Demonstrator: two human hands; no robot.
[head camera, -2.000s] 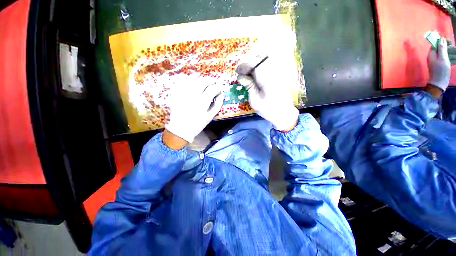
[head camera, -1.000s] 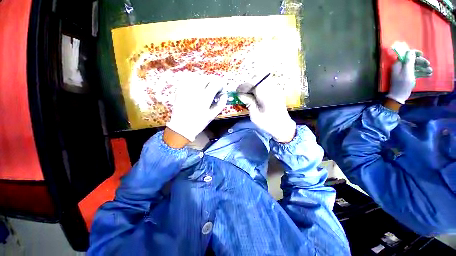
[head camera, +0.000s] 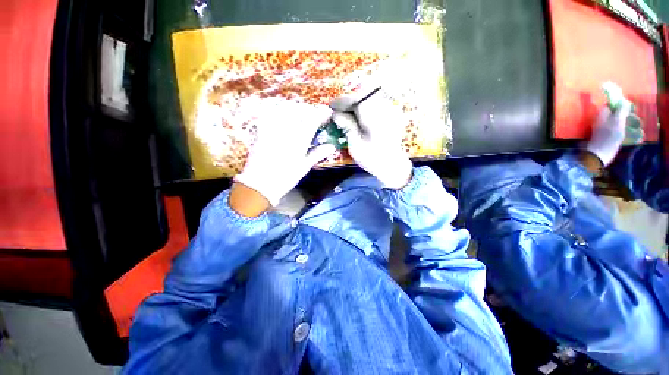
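Observation:
A small green circuit board panel (head camera: 334, 137) shows between my two white-gloved hands, mostly hidden by the fingers. My left hand (head camera: 282, 146) holds the panel at its left side. My right hand (head camera: 375, 139) holds a thin dark pointed tool (head camera: 370, 97), its upper end slanting up to the right; its tip is hidden at the fingers by the panel. Under the hands lies a yellow sheet (head camera: 189, 66) covered with orange and red dots, its middle glaring white.
The sheet lies on a dark green bench mat (head camera: 499, 80). A black tray (head camera: 136, 190) with a white label stands at left, near red liners. At right, another person's gloved hand (head camera: 607, 135) holds a green and white piece over a red mat (head camera: 587, 44).
The dark tool and my right hand have moved slightly left and up. The green panel is tilted differently between my fingers. The neighbour's hand has shifted on the red mat. The view has moved slightly.

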